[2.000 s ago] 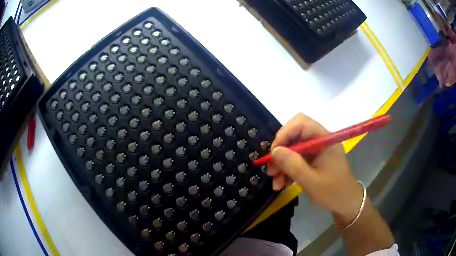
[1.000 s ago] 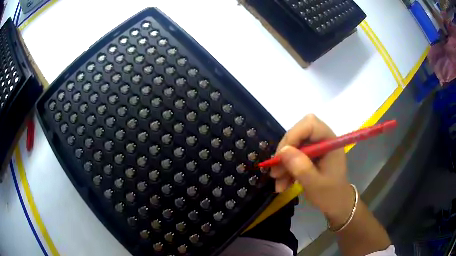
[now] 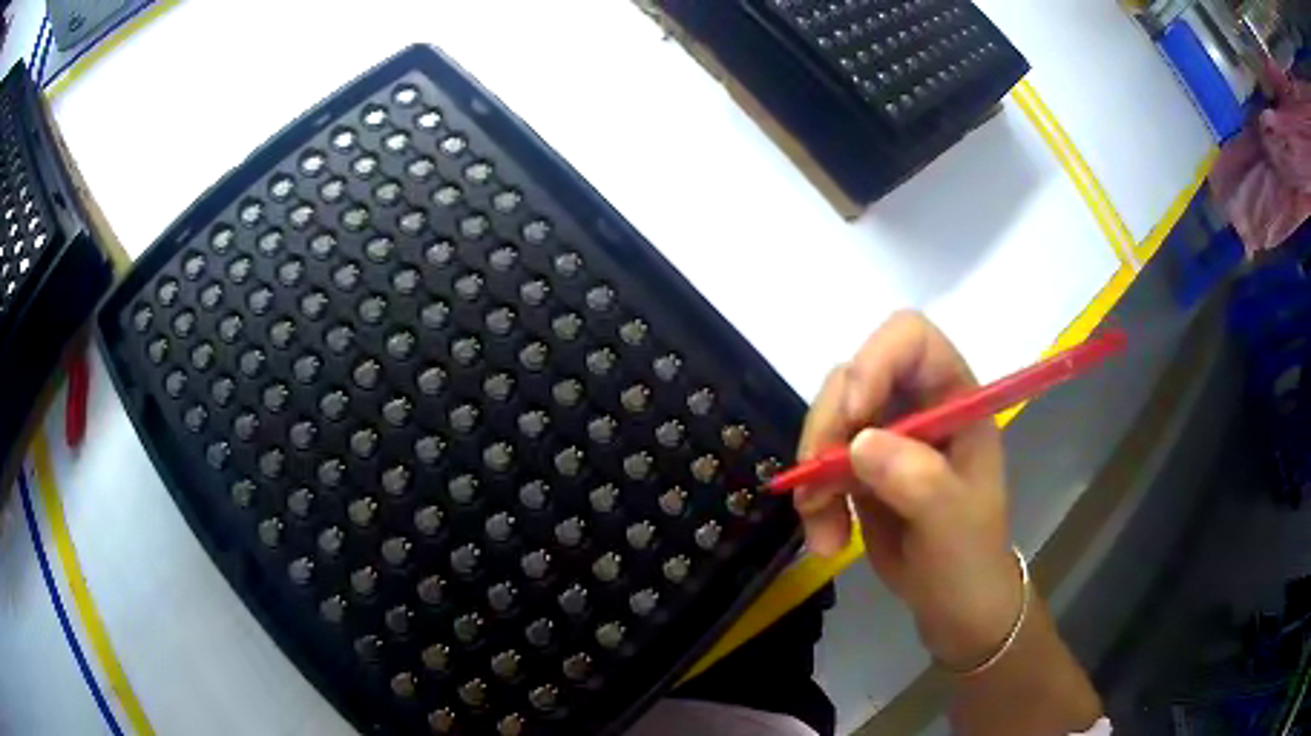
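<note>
My right hand (image 3: 927, 489) holds a red marker pen (image 3: 992, 400) in a pen grip. Its tip is at the right edge of the black working tray (image 3: 654, 266), close to the parts in the end pockets. The tray lies tilted in front of me, with rows of small round metal parts (image 3: 465, 350) in its pockets. A few parts near the tip look reddish. My fingers hide part of the tray's right rim. My left hand is not in view. A red marker cap (image 3: 76, 400) lies by the left stack.
A stack of filled black trays (image 3: 58, 281) stands at the left edge. Another stack (image 3: 935, 108) stands on a brown cardboard base (image 3: 791, 144) at the upper right. Yellow tape (image 3: 1071, 166) marks the white table. A blue object (image 3: 1203, 79) and pink cloth (image 3: 1268, 180) are at the far right.
The marker tip has moved from part to part near the tray's right corner and is now slightly further right. The whole view has shifted a little.
</note>
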